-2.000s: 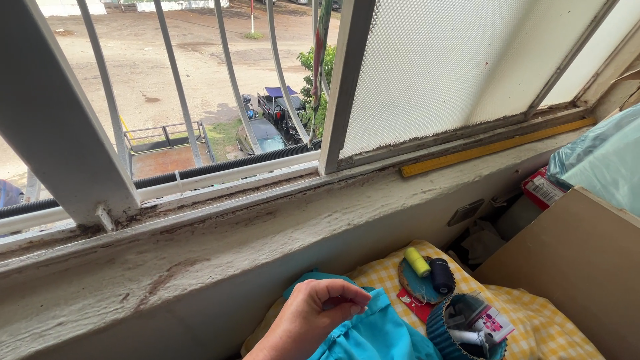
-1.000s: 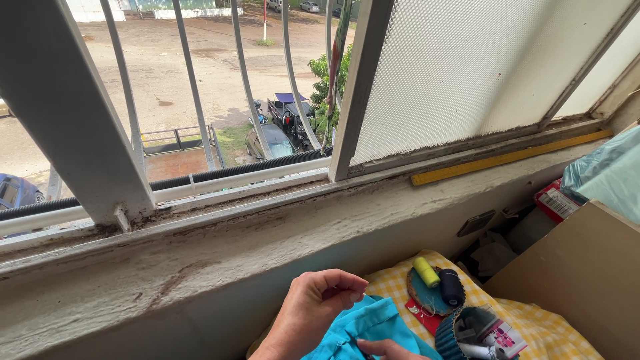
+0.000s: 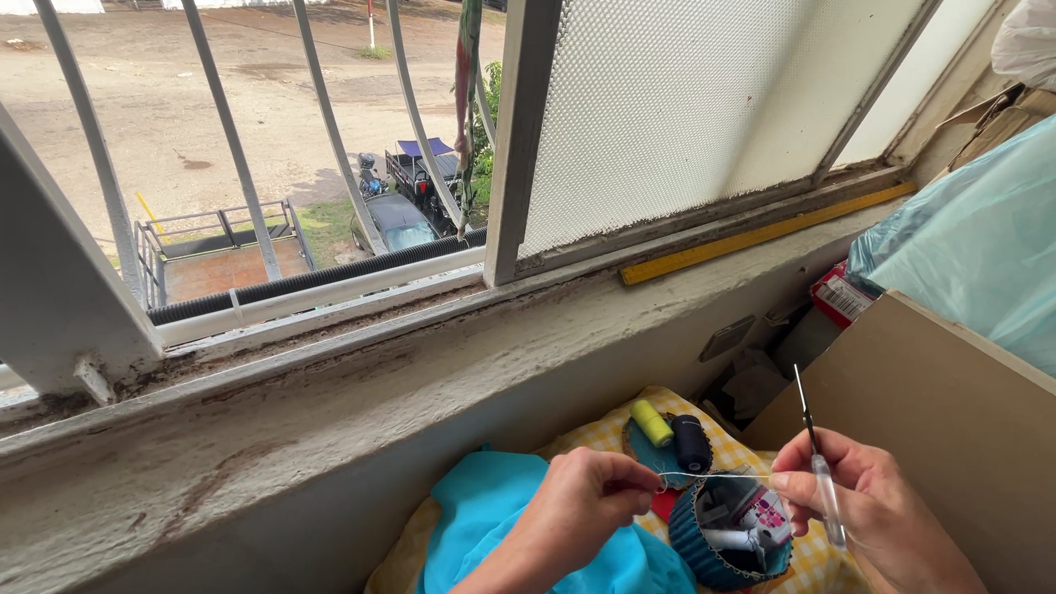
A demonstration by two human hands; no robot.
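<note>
My left hand pinches one end of a pale thread between thumb and fingertips, above bright blue fabric. The thread runs taut to my right hand, which pinches it and also holds a slim tool with a thin dark metal shaft and clear plastic handle, perhaps a seam ripper; its tip points up. Between and below the hands sits a round blue basket holding a white spool and other small items. Behind it, a yellow-green thread spool and a dark thread spool lie on a round blue lid.
A yellow checkered cloth lies under the sewing things. The rough window sill crosses the view, with a yellow ruler on it. A brown board and a light-blue plastic bag stand at the right.
My right hand, only partly visible at the bottom edge one second ago, has moved up and right and now shows the slim tool. The thread is now stretched between both hands.
</note>
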